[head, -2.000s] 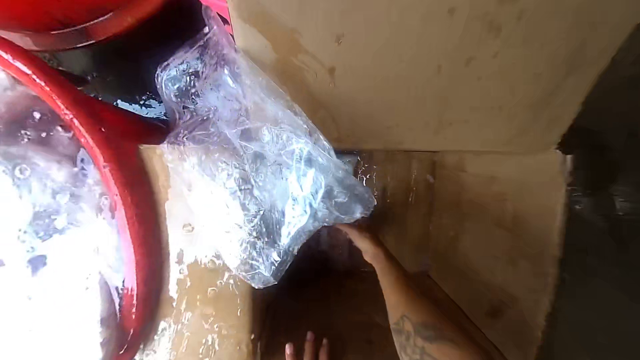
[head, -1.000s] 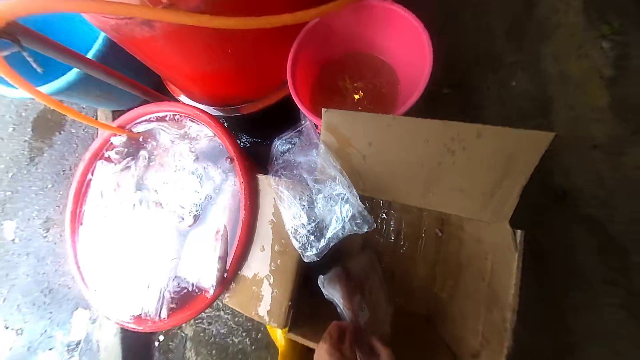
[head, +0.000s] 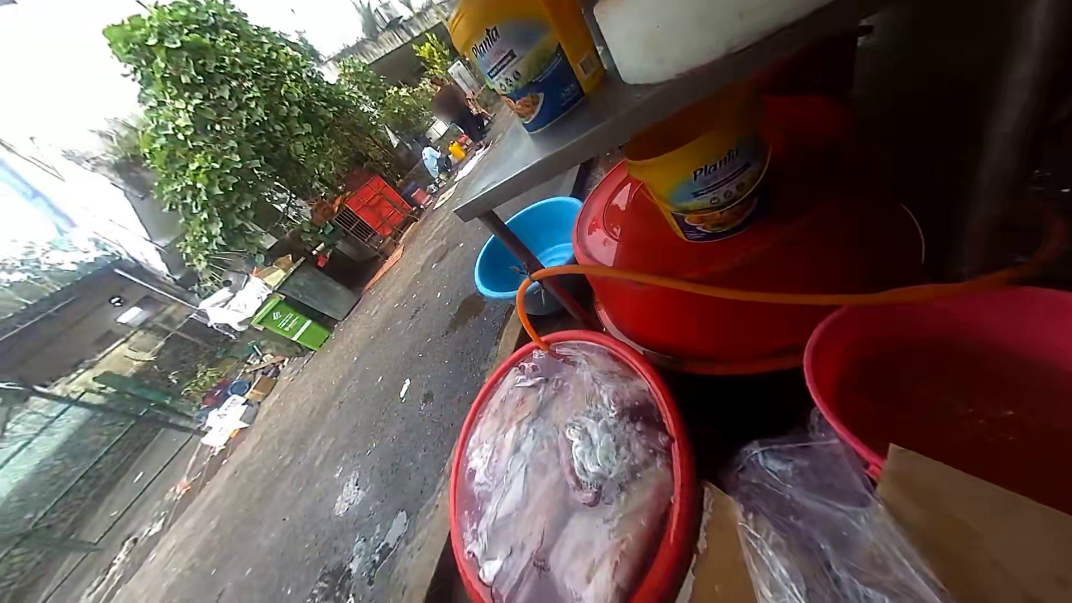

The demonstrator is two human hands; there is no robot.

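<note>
Neither my left hand nor my right hand shows in the head view now. A red plastic basin [head: 685, 469] at the lower middle holds water and pale, wet pieces that look like fish or meat. An orange hose [head: 712, 291] runs from the right and ends over the basin's far rim. To the right of the basin, a clear plastic bag [head: 816, 511] lies over the edge of a cardboard box [head: 971, 536], whose inside is out of view. A pink tub [head: 846, 427] with dark liquid stands behind the box.
A large red lidded container [head: 695, 310] bears a yellow Planta tub [head: 712, 180]. A blue basin [head: 494, 260] stands under a metal table [head: 553, 151] with another Planta tub [head: 528, 59]. Two people are far down the paved lane [head: 360, 402], past a green bin [head: 289, 322].
The view has swung up and left toward the lane. A hand at the cardboard box one second ago is out of sight now.
</note>
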